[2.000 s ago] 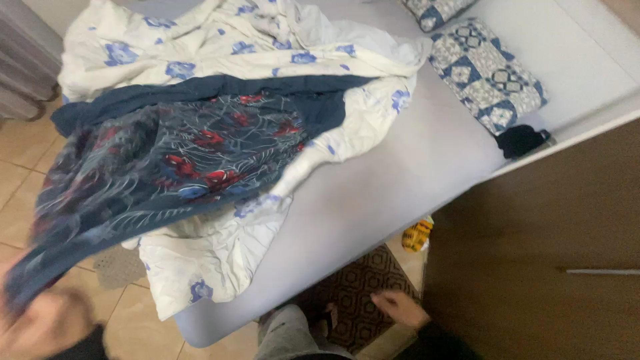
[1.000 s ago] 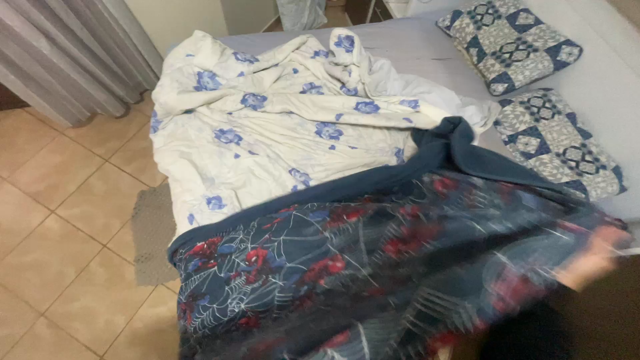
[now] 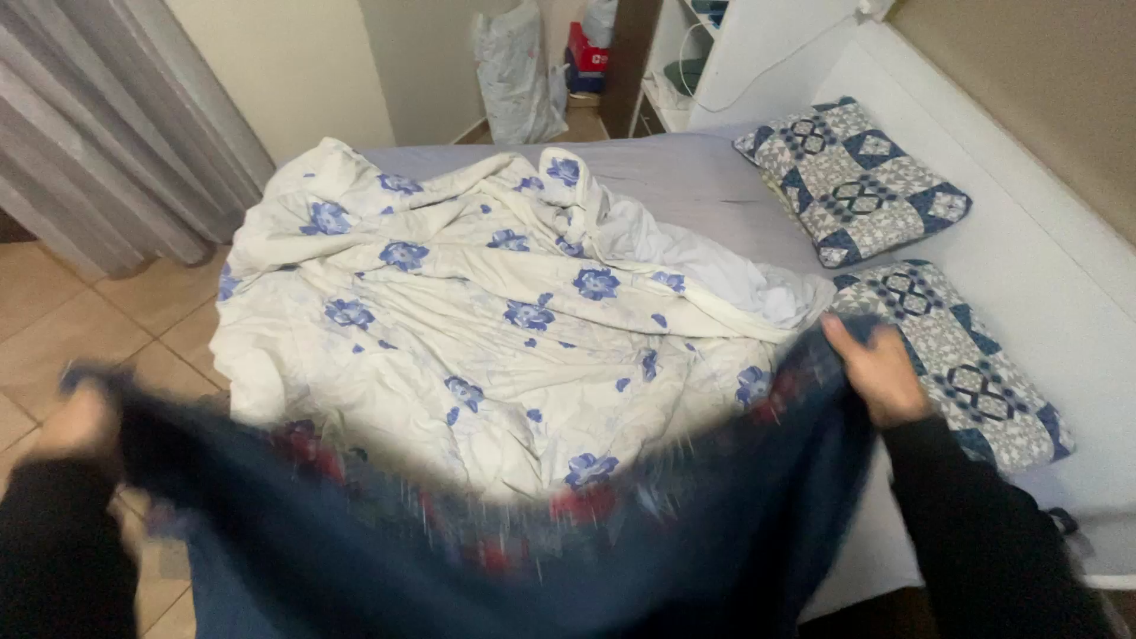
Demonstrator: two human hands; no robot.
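A dark blue blanket with a red and white web print (image 3: 532,568) hangs between my hands, sagging in the middle and blurred by motion. At the left edge, my left hand (image 3: 80,422) grips one corner of it. On the right, my right hand (image 3: 874,364) holds another part of its edge, close to the lower pillow. Beyond the blanket a rumpled white quilt with blue flowers (image 3: 461,302) lies across the bed, its plain white underside turned up towards the pillows.
Two patterned pillows, one upper (image 3: 861,182) and one lower (image 3: 958,373), rest along the white headboard (image 3: 1021,204). The mattress (image 3: 692,177) has a grey sheet. Grey curtains (image 3: 115,115) hang at left over a tiled floor (image 3: 89,328). A plastic bag (image 3: 515,75) stands beyond the bed.
The blanket, lying over the quilt two seconds ago, is now lifted and stretched between both hands. My left hand, out of view one second ago, is visible again. The view has swung.
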